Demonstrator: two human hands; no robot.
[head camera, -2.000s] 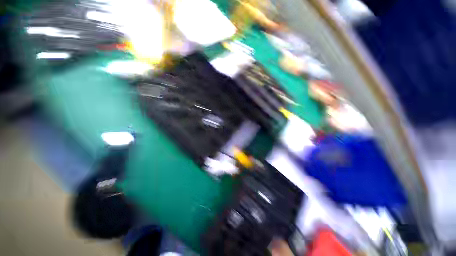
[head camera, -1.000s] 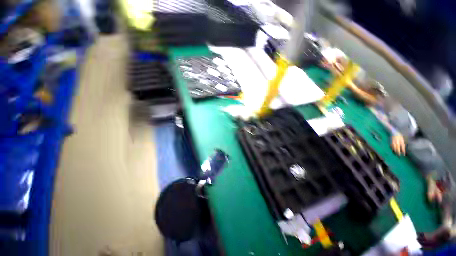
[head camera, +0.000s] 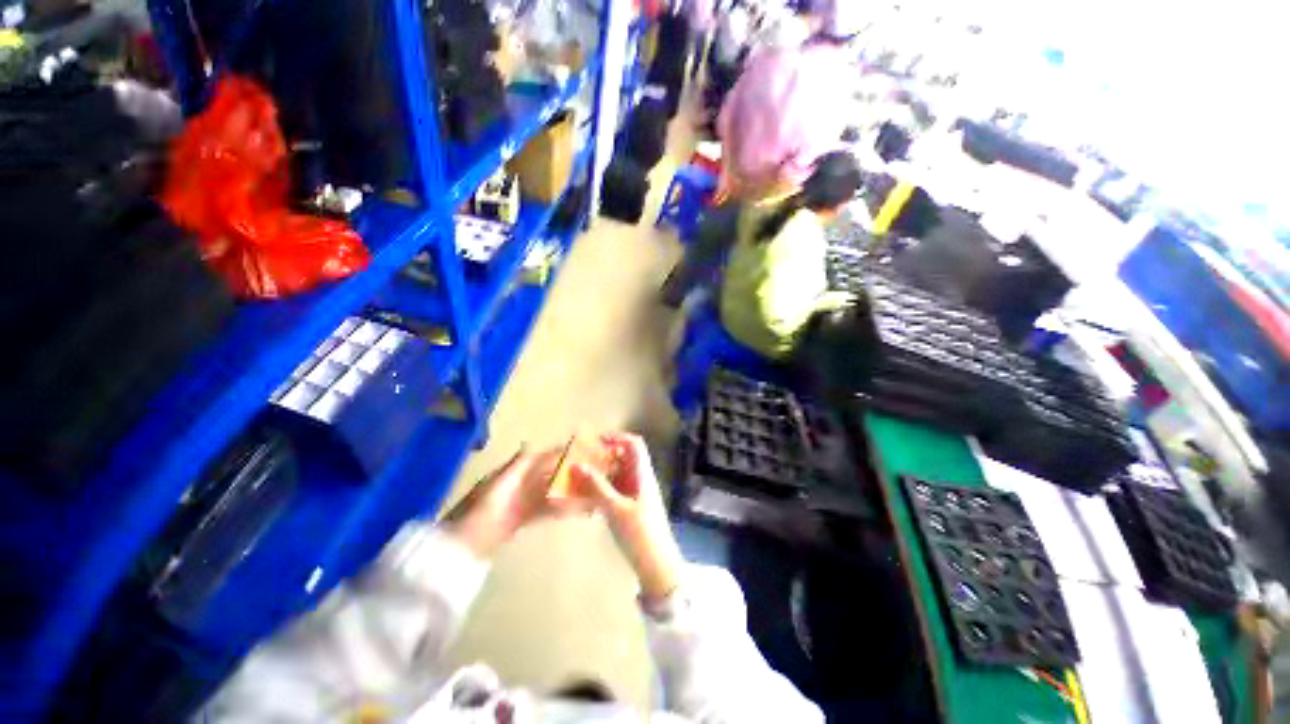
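Observation:
My left hand (head camera: 507, 498) and my right hand (head camera: 623, 495) are raised together over the aisle floor. A small orange-yellow piece (head camera: 563, 470) shows between their fingertips. Both hands seem to pinch it; it is blurred and I cannot tell what it is. Pale sleeves cover both forearms.
Blue shelving (head camera: 446, 255) with a red bag (head camera: 262, 212) and a compartment tray (head camera: 347, 371) stands left. A person in yellow (head camera: 775, 283) sits ahead beside a black tray (head camera: 757, 431). The green bench at right holds a tray of round parts (head camera: 990, 573), white sheets and stacked black trays (head camera: 976, 354).
The view has swung from the bench to the aisle and shelving. Both my hands are now in view, together at the small piece. The seated person has also come into view.

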